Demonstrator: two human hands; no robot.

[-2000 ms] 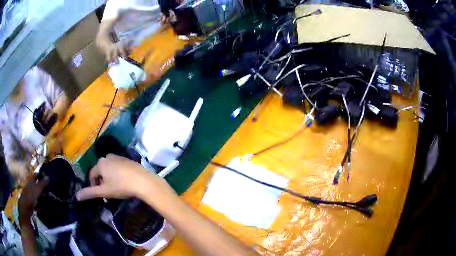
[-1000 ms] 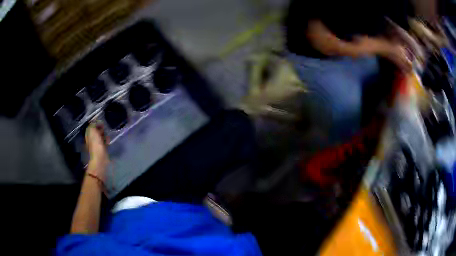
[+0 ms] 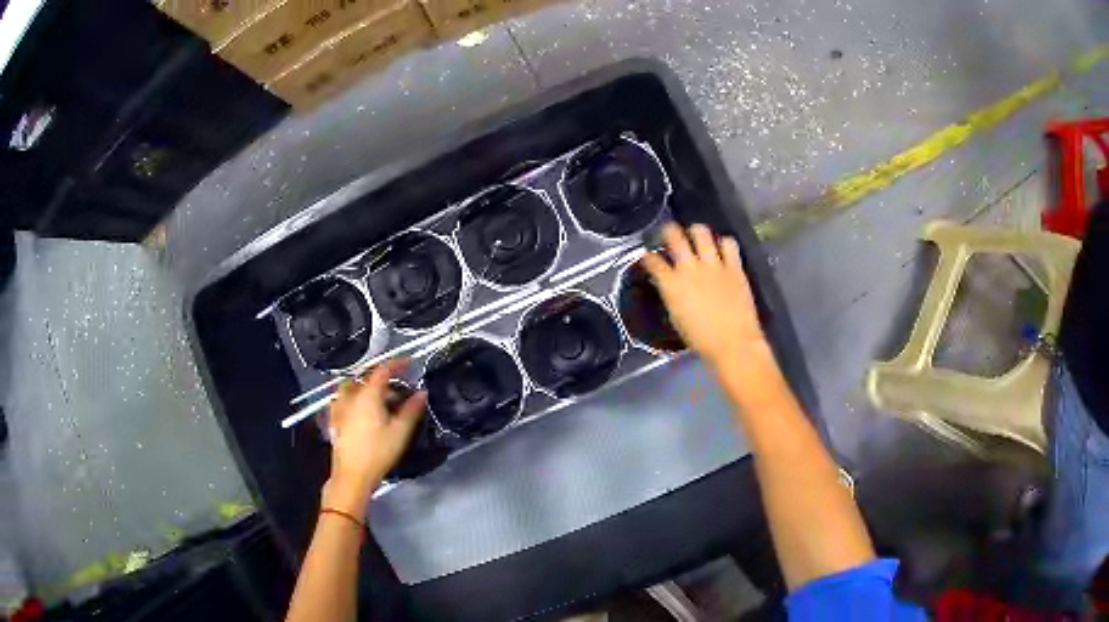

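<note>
Black round modules (image 3: 569,345) sit in two slanting rows in clear blister trays (image 3: 383,335), inside a black tote (image 3: 718,182). My left hand (image 3: 365,435) is at the left end of the near row, fingers bent over the tray edge beside a partly covered module. My right hand (image 3: 708,298) is at the right end of the same row, its fingertips over the end module and tray edge. The hands hide both end modules in part. Whether either hand grips the tray or a module cannot be told.
A light grey sheet (image 3: 559,486) lies in the near part of the tote. Cartons (image 3: 328,49) stand beyond it on the grey floor. A beige stool (image 3: 955,391) is at the right, with a person's leg (image 3: 1080,468) beside it. A black bin (image 3: 134,122) is at upper left.
My view has turned from the bench down to the tote. A second ago one hand showed at the tray's near side; now both hands are at the near row's ends.
</note>
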